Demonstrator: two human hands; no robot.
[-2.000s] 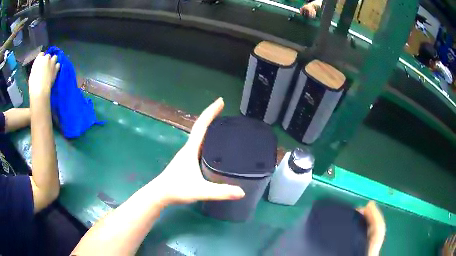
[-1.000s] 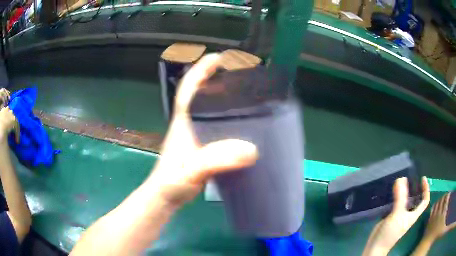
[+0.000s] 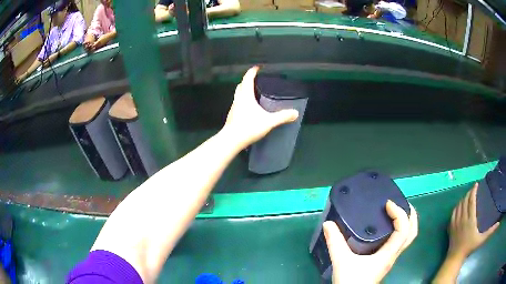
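My left hand [image 3: 249, 113] reaches over the edge rail and grips a grey speaker [image 3: 274, 133] near its dark top end. The speaker is upright on or just above the conveyor; which one I cannot tell. My right hand [image 3: 383, 244] holds a second speaker [image 3: 363, 208] by its upper end, over the bench at the rail. Its black base faces up, with small round feet at the corners. A bit of blue cloth [image 3: 209, 278] shows at the bottom edge of the picture.
Two wood-topped speakers [image 3: 97, 138] stand on the conveyor at left, one partly behind a green post [image 3: 145, 83]. At far right another person's hand [image 3: 466, 227] holds a dark speaker. The edge rail [image 3: 266, 204] crosses the view. People sit opposite.
The view has swung right. My left hand has carried its speaker from the bench side across the rail. My right hand's speaker has gone from tilted to roughly upright, base up.
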